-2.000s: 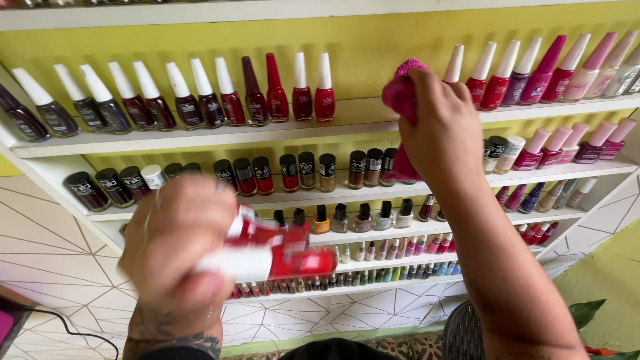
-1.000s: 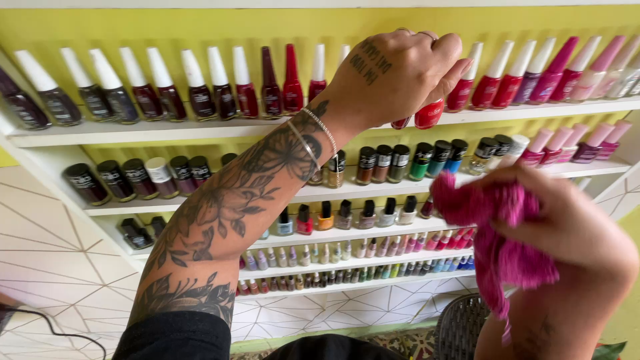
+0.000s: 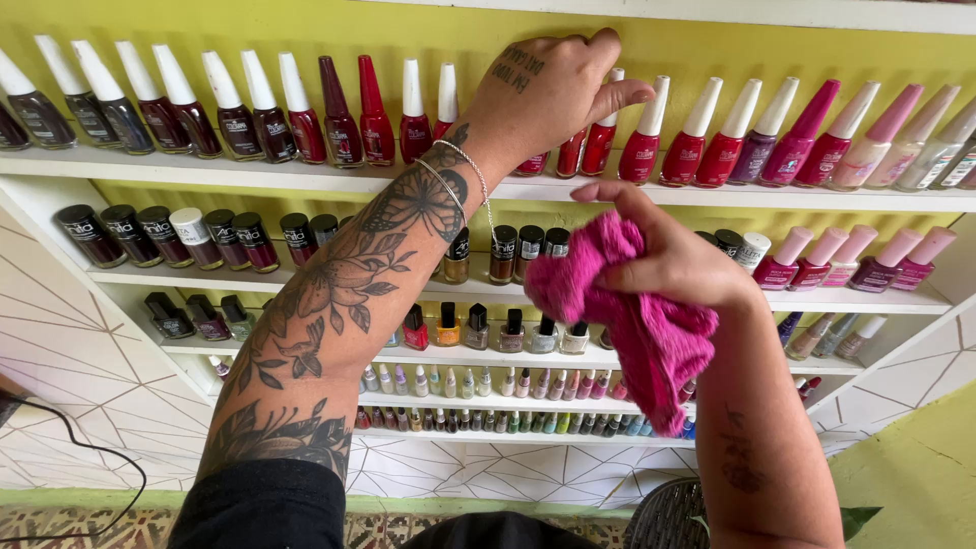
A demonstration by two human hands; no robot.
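My left hand [image 3: 560,95] reaches to the top row, its thumb and fingers around the white cap of a red nail polish bottle [image 3: 598,149] that stands among other red bottles. Part of that grip is hidden behind the hand. My right hand [image 3: 659,244] holds a crumpled magenta cloth [image 3: 663,335], which hangs in front of the second and lower shelves. To the right of my left hand stands a red polish bottle with a white cap [image 3: 639,156]. Dark red bottles [image 3: 343,137] line the row on the left, partly hidden by my left arm.
White shelves [image 3: 229,172] on a yellow-green back board hold rows of polish. Black-capped bottles [image 3: 91,240] and pink-capped ones [image 3: 820,259] stand on the second shelf, smaller bottles below. A dark woven object [image 3: 667,515] is at the bottom right, a black cable [image 3: 99,446] at the left.
My left hand, which held red bottles low in front of the shelves, has moved up to the top row. My right hand has come down from that row with the cloth.
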